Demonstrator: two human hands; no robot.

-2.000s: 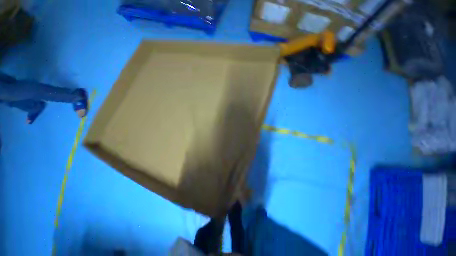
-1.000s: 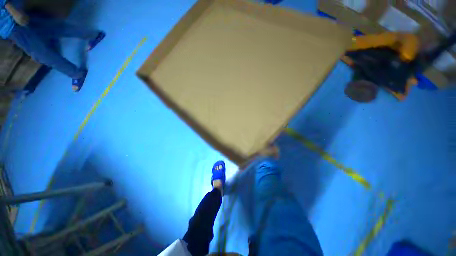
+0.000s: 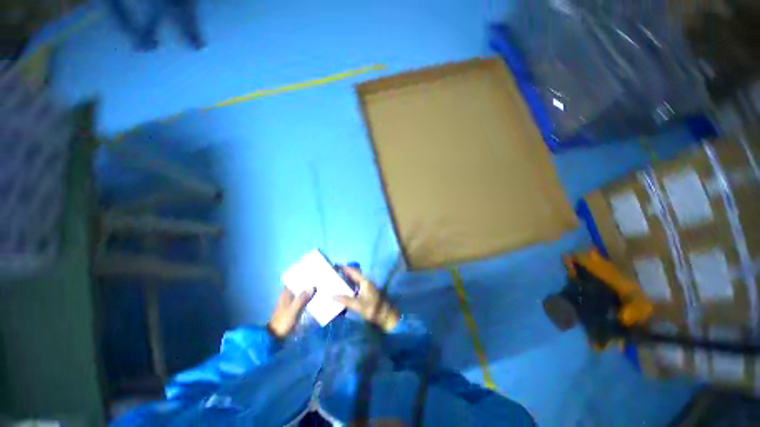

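Observation:
My left hand (image 3: pixel 290 312) and my right hand (image 3: pixel 365 302) hold a small white carton (image 3: pixel 318 285) between them, in front of my body at the lower middle. Its upper face looks plain and bright; print cannot be made out. The fingers lie on its near left and right sides. The large shallow cardboard tray (image 3: pixel 471 167) lies flat on the floor ahead and to the right, apart from both hands. The view is blurred.
A green-topped bench (image 3: pixel 42 334) with grey-white stacked boxes (image 3: pixel 29 175) stands at left. A film-wrapped load (image 3: pixel 608 75) is at upper right. Sealed cartons (image 3: pixel 692 250) and an orange pallet jack (image 3: pixel 612 292) are at right. A person's legs (image 3: pixel 158 21) show at upper left.
My right hand has let go of the tray, which now lies on the floor farther right. Both hands now hold the white carton. The view has turned, bringing the bench in at left.

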